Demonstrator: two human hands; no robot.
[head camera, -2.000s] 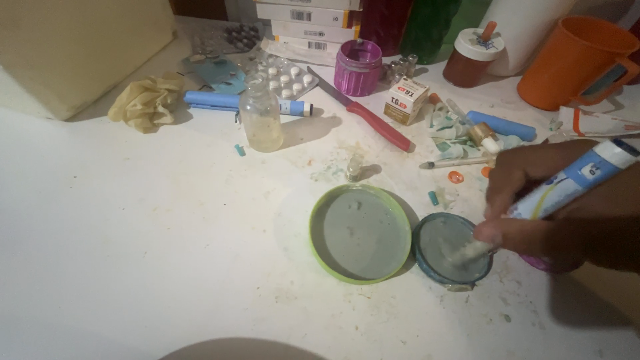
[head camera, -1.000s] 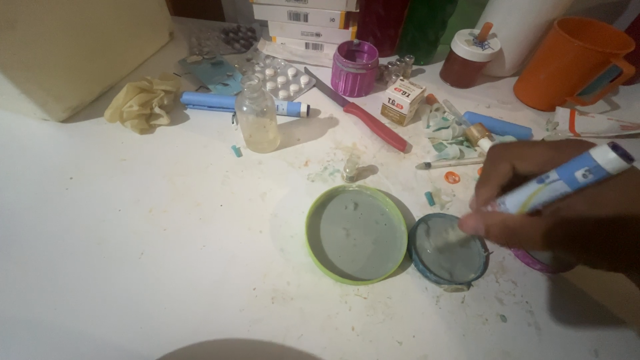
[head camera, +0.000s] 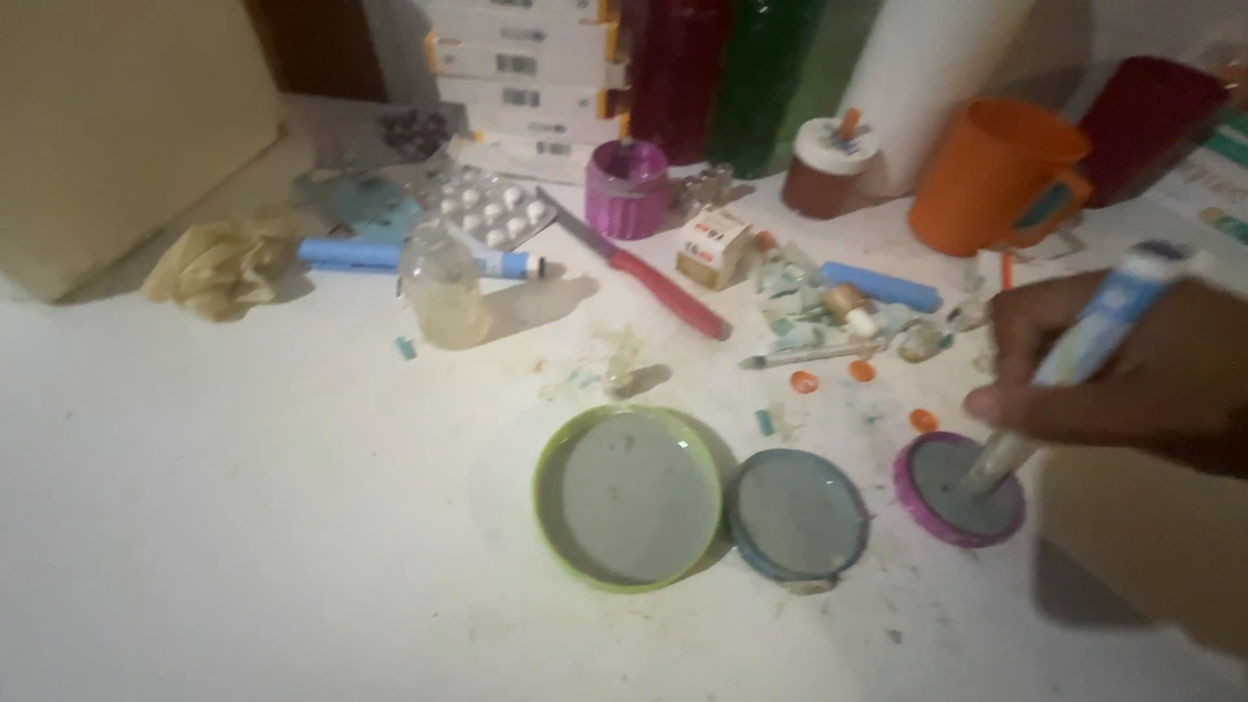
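Observation:
My right hand (head camera: 1102, 361) grips a blue and white marker pen (head camera: 1082, 341), tilted, with its pale lower end at the grey filling of a small purple-rimmed lid (head camera: 907, 497). To the left of that lid lies a blue-rimmed round lid (head camera: 798, 512) with a grey, shiny surface. Beside it, a larger lime-green-rimmed lid (head camera: 629, 497) also holds grey material. Orange discs and a small teal piece (head camera: 764, 421) lie just above the lids. My left hand is out of view.
Behind are a red-handled knife (head camera: 668, 292), a glass vial (head camera: 444, 292), a purple jar (head camera: 627, 190), a blister pack (head camera: 495, 210), a small box (head camera: 714, 249) and an orange mug (head camera: 994, 180). Crumpled yellowish material (head camera: 229, 263) lies left; stacked boxes (head camera: 522, 88) stand at the back.
My right hand has moved the pen rightward from the blue-rimmed lid to the small purple-rimmed lid, which was mostly hidden under the hand before. The other lids lie as they were.

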